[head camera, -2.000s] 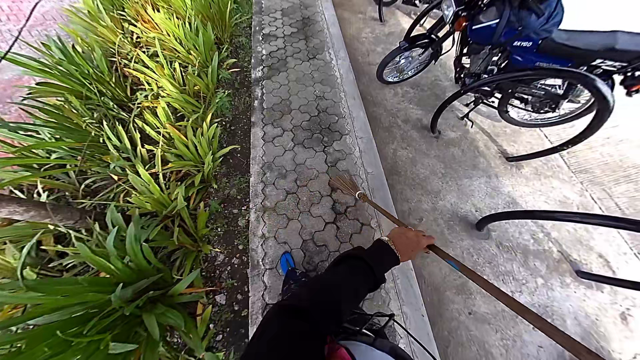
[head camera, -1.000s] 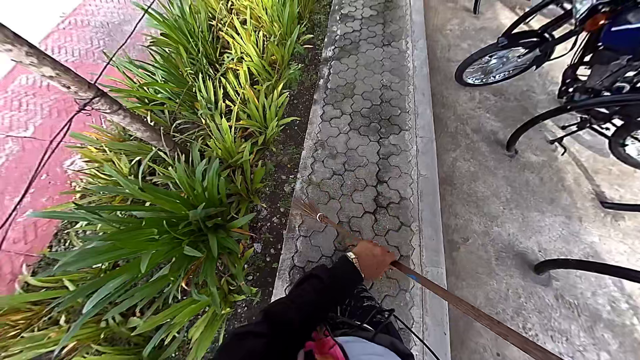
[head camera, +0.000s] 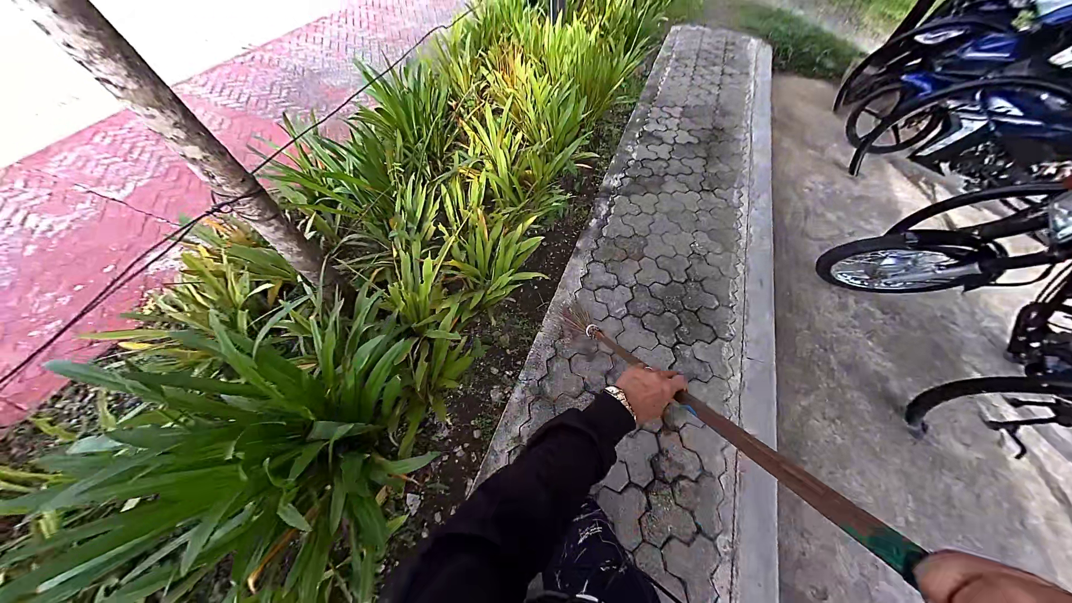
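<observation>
A long-handled stick broom (head camera: 779, 461) slants across the view, its thin bristles (head camera: 578, 322) low over the left edge of the hexagonal paver walkway (head camera: 662, 218). My left hand (head camera: 651, 394), below a black sleeve and a metal-band watch, is closed around the handle not far above the bristles. At the lower right corner my right hand (head camera: 980, 576) grips the green upper end of the handle; part of it is cut off by the frame.
Left of the walkway run a soil strip and leafy plants (head camera: 276, 444), with a leaning tree trunk (head camera: 184, 126) and black wires (head camera: 126, 272) across it. Red paving (head camera: 75, 209) lies beyond. Right of the concrete curb (head camera: 760, 335) stand parked motorcycles (head camera: 904, 264) and curved black metal bars (head camera: 988, 385).
The broom's bristles have moved from the curb side to the walkway's left edge, with my left hand still on the handle. My right hand has come into view. The view has shifted left and up.
</observation>
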